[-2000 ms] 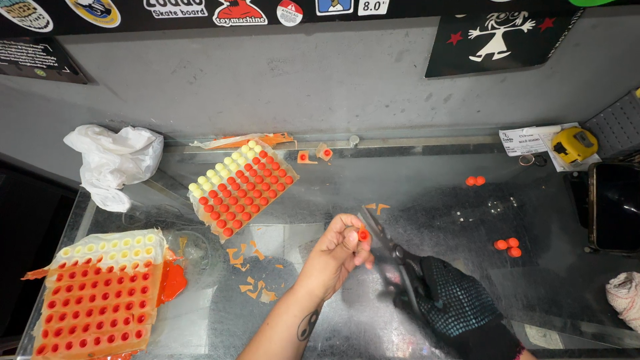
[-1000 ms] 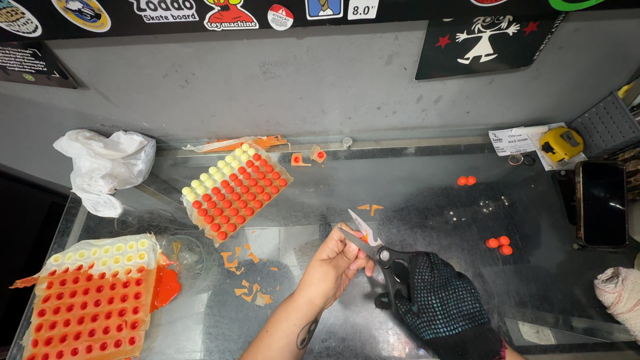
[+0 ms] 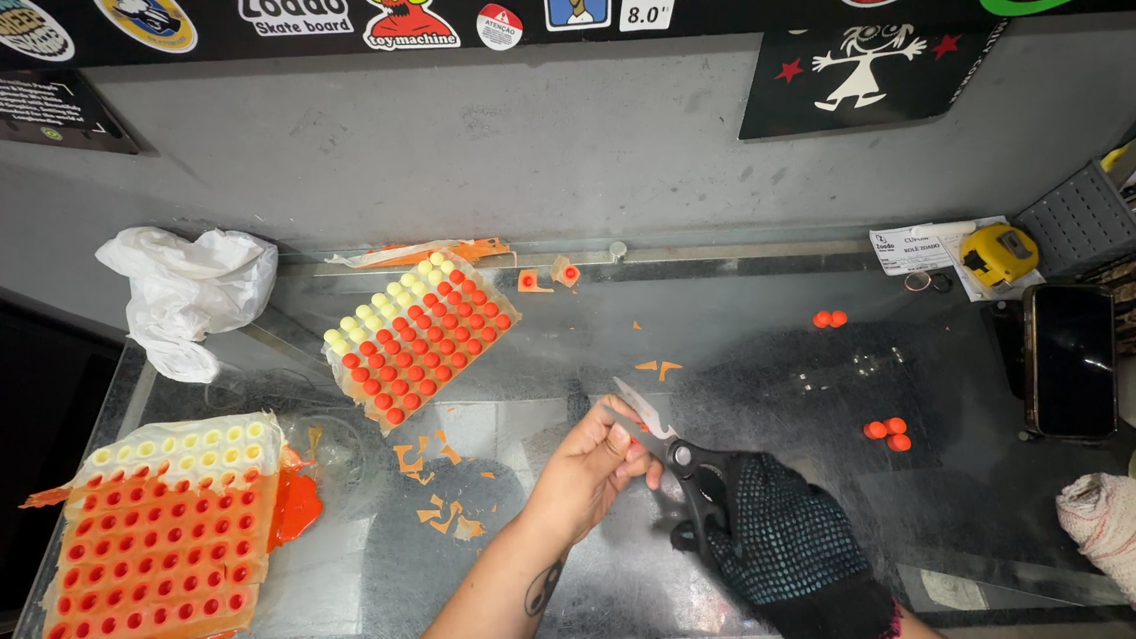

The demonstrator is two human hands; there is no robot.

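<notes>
My left hand [image 3: 596, 466] pinches a small orange-red piece [image 3: 636, 435] in its fingertips, mostly hidden by the fingers. In a black dotted glove, my right hand [image 3: 781, 532] grips black-handled scissors [image 3: 682, 455], their blades parted at the piece. Up and to the left lies a sheet of red and pale yellow domes [image 3: 422, 342]. A larger sheet with red and yellow hollows [image 3: 160, 532] rests at the lower left. Orange trimmings [image 3: 439, 515] are scattered left of my left hand. Loose red pieces lie at the right, in a pair [image 3: 830, 319] and a group of three [image 3: 887, 433].
A white plastic bag [image 3: 195, 293] sits at the table's left. Two cut pieces [image 3: 534, 280] lie near the back edge. At the right are a yellow tape measure [image 3: 999, 255] on papers, a smartphone [image 3: 1070, 359] and a rolled cloth [image 3: 1100, 524]. A grey wall [image 3: 532, 151] rises behind.
Two seconds ago the scissors were blurred to the right of the left fingertips; now their blades are at the piece, across those fingertips. The left hand still holds the piece.
</notes>
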